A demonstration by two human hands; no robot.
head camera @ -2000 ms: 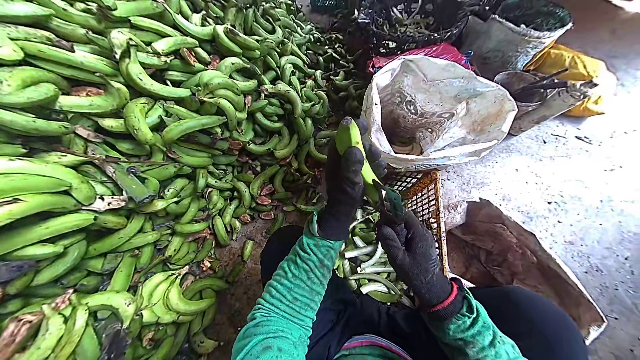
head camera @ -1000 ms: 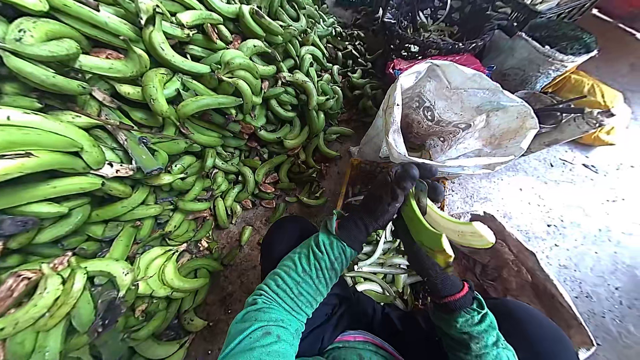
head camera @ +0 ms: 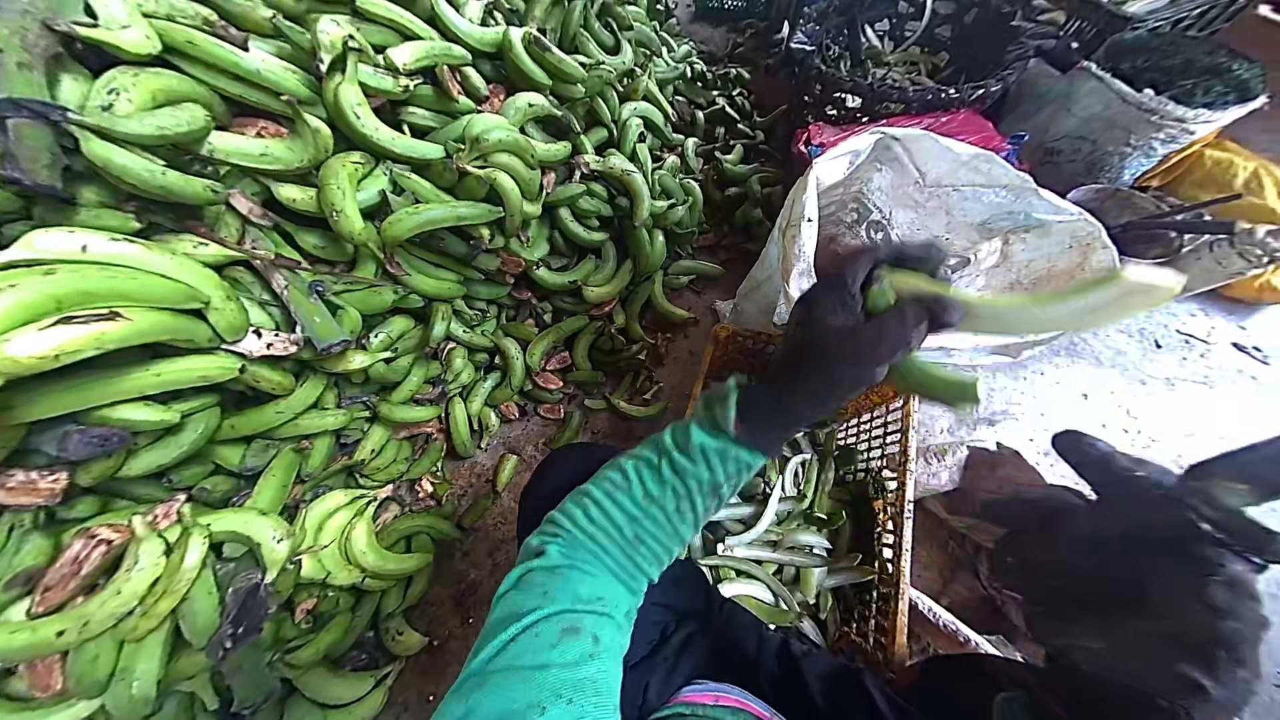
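My left hand [head camera: 850,335], in a dark glove and green sleeve, is closed around a partly peeled green plantain [head camera: 1070,303]. Its pale, peeled end points right, in front of the white sack [head camera: 960,200]. A green piece [head camera: 935,382], perhaps peel, sticks out below the same hand. At the lower right, my gloved right hand [head camera: 1130,570] is blurred and apart from the plantain. Something dark green shows at its right side, but its grip is unclear. Between the arms, a yellow plastic crate [head camera: 900,530] holds many pale and green peel strips [head camera: 775,545].
A large heap of green plantains [head camera: 420,220] covers the left side. Behind the white sack lie red plastic [head camera: 920,128] and a dark basket [head camera: 900,70]. A grey sack [head camera: 1090,120] and yellow sack [head camera: 1220,180] stand at upper right. Brown sheet material [head camera: 985,490] lies beside the crate.
The right hand has moved away from the left hand to the lower right. The plantain was green in the left hand two seconds ago; its pale flesh now shows.
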